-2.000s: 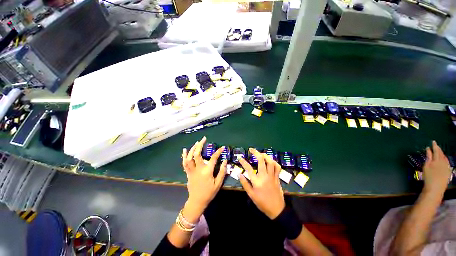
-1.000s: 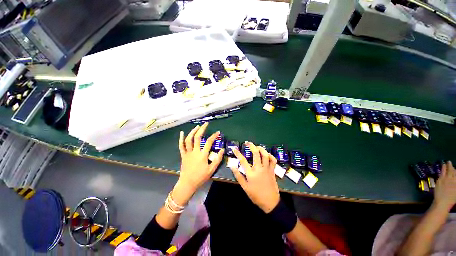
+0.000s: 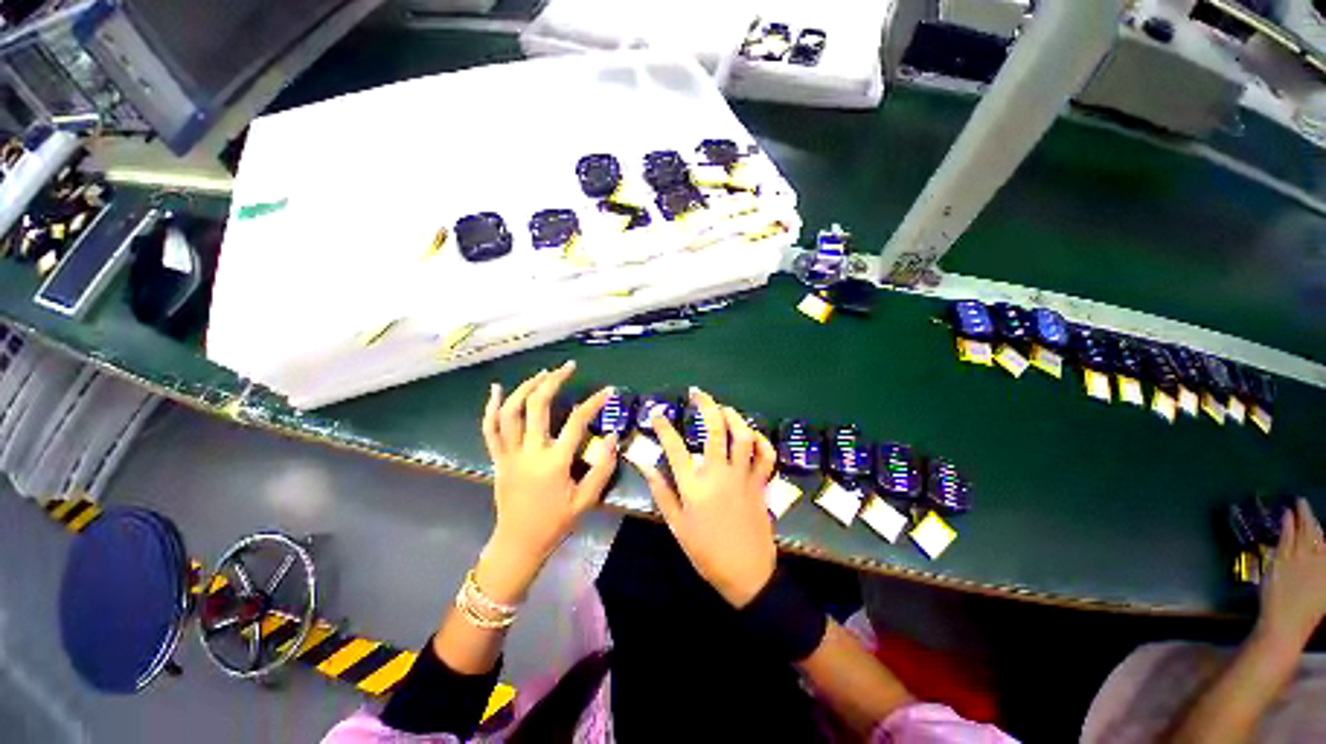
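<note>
A row of smartwatch units [image 3: 848,454] with lit screens lies along the front of the green bench, white squares with yellow edges below them. My left hand [image 3: 535,462] is at the row's left end, fingers spread, with thumb and index fingertips beside the leftmost unit [image 3: 612,416]. My right hand [image 3: 713,502] lies over the row with fingers apart. Its thumb tip is on the second unit's face [image 3: 659,413], and its index fingertip is at the unit to the right. My right fingers partly hide the units under them. No unit looks lifted.
A thick white tray stack [image 3: 349,189] with several dark units stands at back left, pens [image 3: 662,323] along its edge. A metal post [image 3: 1003,146] rises behind. Another row of units [image 3: 1112,353] lies at right. Another person's hand [image 3: 1293,574] is on units at far right.
The view has shifted, so the bench items appear farther right. My hands are farther left along the row, and more units show uncovered to the right of my right hand.
</note>
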